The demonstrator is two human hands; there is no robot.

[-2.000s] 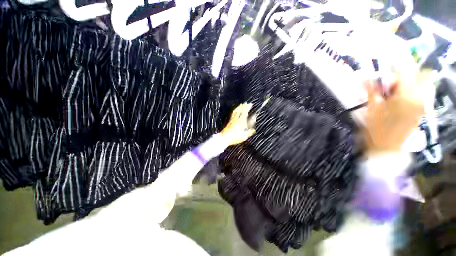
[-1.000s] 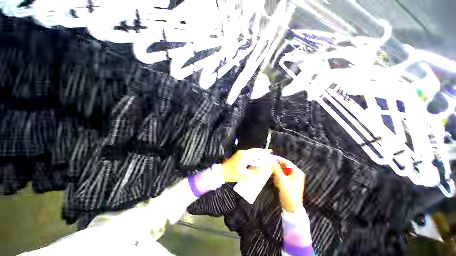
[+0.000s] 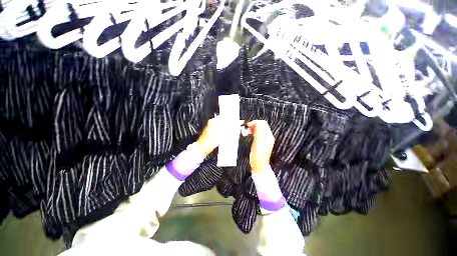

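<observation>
A long white tag point(image 3: 229, 131) hangs upright in front of the gap between black striped ruffled skirts point(image 3: 105, 115). My left hand point(image 3: 210, 136) holds the tag at its left edge, with the fingertips partly hidden by it. My right hand point(image 3: 260, 145) is just right of the tag, fingers bent together, with a small red item point(image 3: 249, 129) at its fingertips. The red item is too small to identify. More striped skirts point(image 3: 285, 125) hang behind my right hand.
White plastic hangers point(image 3: 135, 42) overlap in a row above the left skirts, and more hangers point(image 3: 346, 70) crowd the upper right. Cardboard boxes point(image 3: 441, 167) and a white sheet point(image 3: 410, 160) are at the right. Greenish floor point(image 3: 200, 225) shows below.
My right hand has come from the hangers at right to the tag. The tag, tilted a second ago, now hangs straight and shows its full length. The view has shifted.
</observation>
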